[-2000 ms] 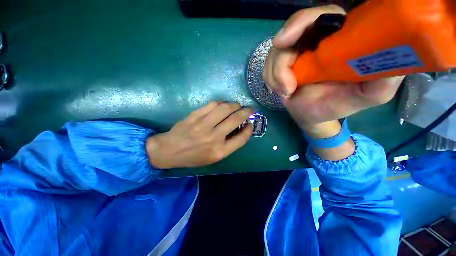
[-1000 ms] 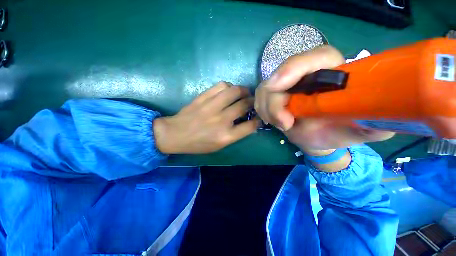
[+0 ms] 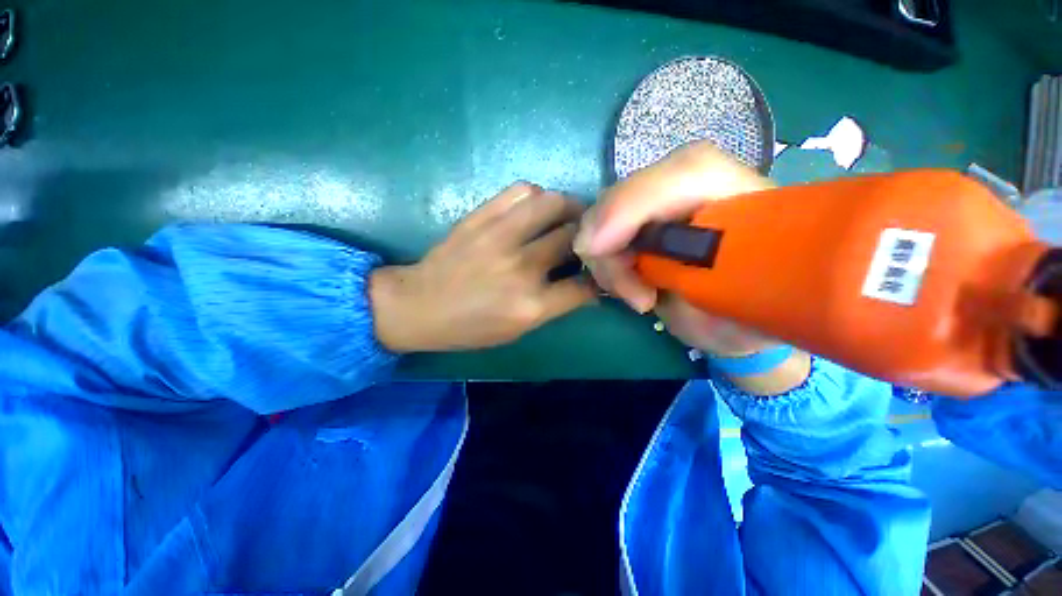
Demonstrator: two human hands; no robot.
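Observation:
My right hand (image 3: 687, 221) is closed around the orange electric screwdriver (image 3: 827, 268), with its black lever under the fingers. Its nose end is hidden by my fingers, close to my left fingertips. My left hand (image 3: 483, 274) rests on the mat with its fingertips on the small dark watch case (image 3: 568, 269), which is almost wholly hidden between the fingers and my right hand. Whether the screwdriver's tip touches the case is hidden.
The round speckled dish (image 3: 687, 111) lies behind my right hand, with a white piece (image 3: 844, 142) at its right. A black tray (image 3: 804, 26) runs along the far edge. Two housings (image 3: 7, 113) are at the far left. A blue sleeve (image 3: 1007, 425) shows at right.
The screwdriver and my right hand have come off the dish, down to my left fingertips, and the screwdriver's body has swung lower. The dish is now more exposed. My left hand stays on the case.

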